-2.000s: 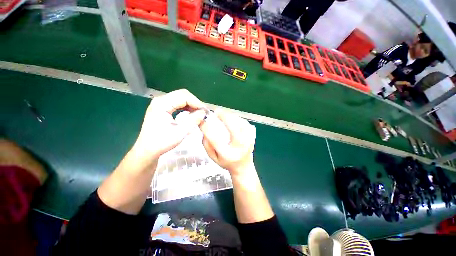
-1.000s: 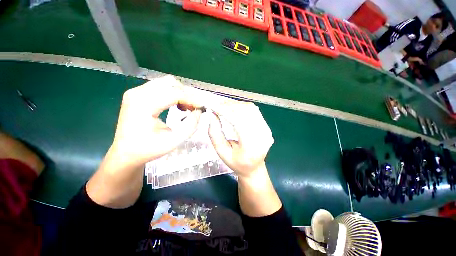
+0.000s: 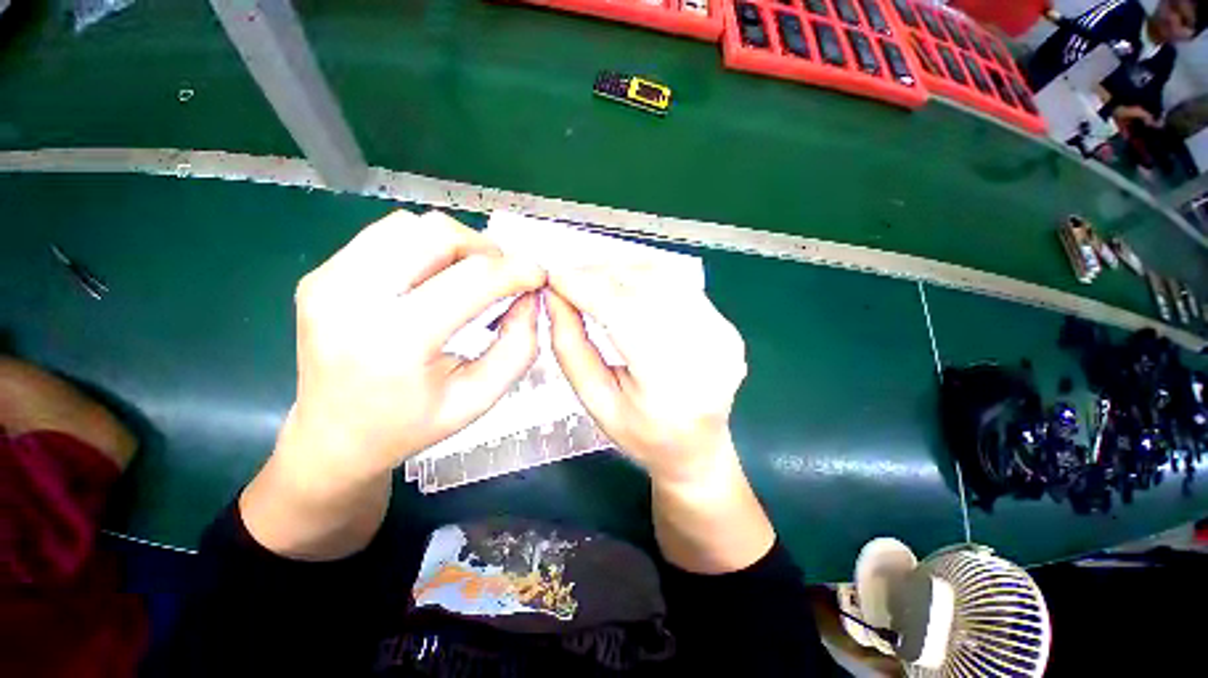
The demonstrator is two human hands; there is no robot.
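My left hand (image 3: 398, 338) and my right hand (image 3: 649, 351) meet at their fingertips above a stack of white label sheets (image 3: 510, 450) on the green bench. Both hands are strongly overexposed. The thumbs and index fingers of both hands are pinched together, and a small dark bit shows near the left fingertips. What the fingertips hold is too small and glared out to tell. The sheets show grey-beige rectangles along their near edge; the hands cover much of the stack.
A pale rail (image 3: 795, 248) crosses behind the sheets. Beyond it lie a yellow-and-black phone (image 3: 632, 92) and red trays (image 3: 821, 60). A metal post (image 3: 285, 86) stands at left, tweezers (image 3: 80, 272) lie below it. Black parts (image 3: 1060, 424) and a fan (image 3: 980, 616) are at right.
The view has shifted, so the trays sit higher and the fan further right. My hands stay together over the sheets, with fingertips now closer; more of the sheets' far edge shows.
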